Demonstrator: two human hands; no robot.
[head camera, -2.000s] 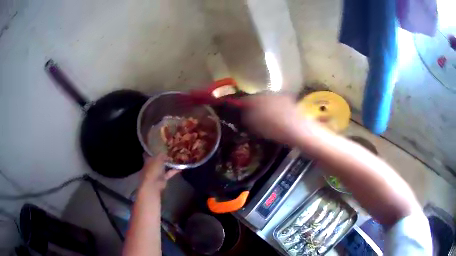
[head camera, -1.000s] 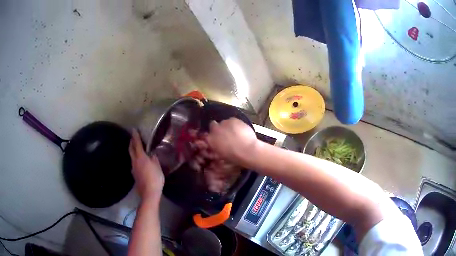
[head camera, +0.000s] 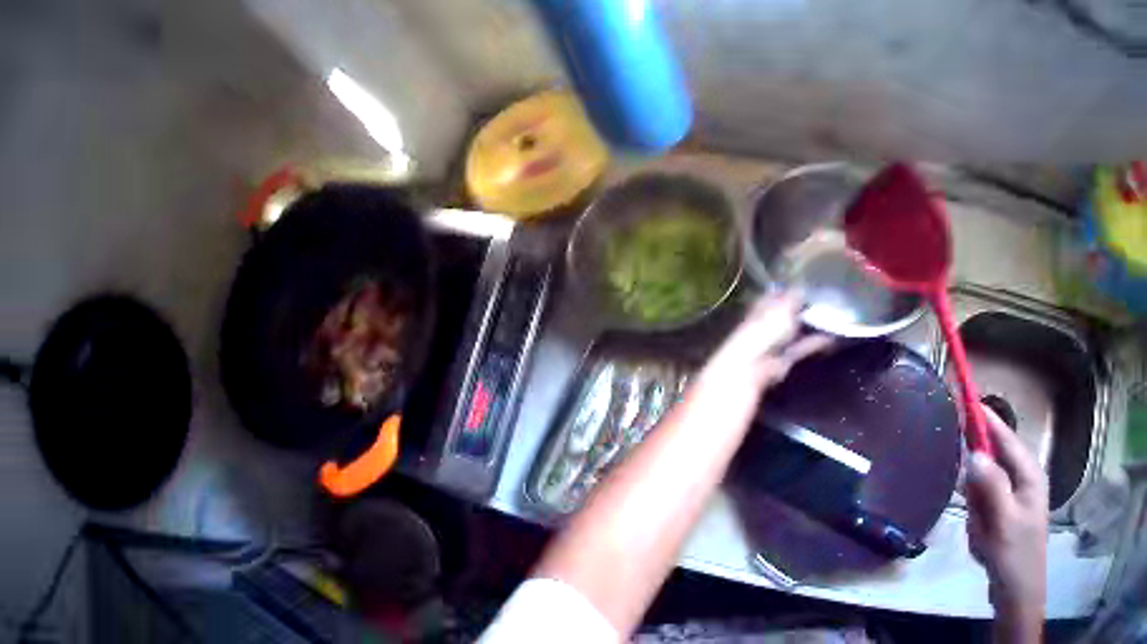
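The steel meat bowl (head camera: 770, 208) is at the back right, shiny inside, with no meat visible in it. My left hand (head camera: 780, 330) grips its near rim; the fingers are blurred. My right hand (head camera: 1010, 503) at the right holds the long handle of the red spatula (head camera: 899, 229), whose broad head is up over the bowl's right side. The wok (head camera: 271, 352) sits on the induction cooker (head camera: 484, 377) with pinkish-brown sliced meat (head camera: 362, 342) in it.
A steel bowl of cut green vegetable (head camera: 667, 258) and a tray of small fish (head camera: 616, 409) stand between cooker and board. A cleaver (head camera: 805, 476) lies on the dark cutting board (head camera: 899, 415). The sink (head camera: 1038, 365) is at the right.
The view and both hands have moved right. The bowl, earlier tilted over the wok, is now beside the vegetable bowl. The meat is in the wok. The red spatula has left the wok area.
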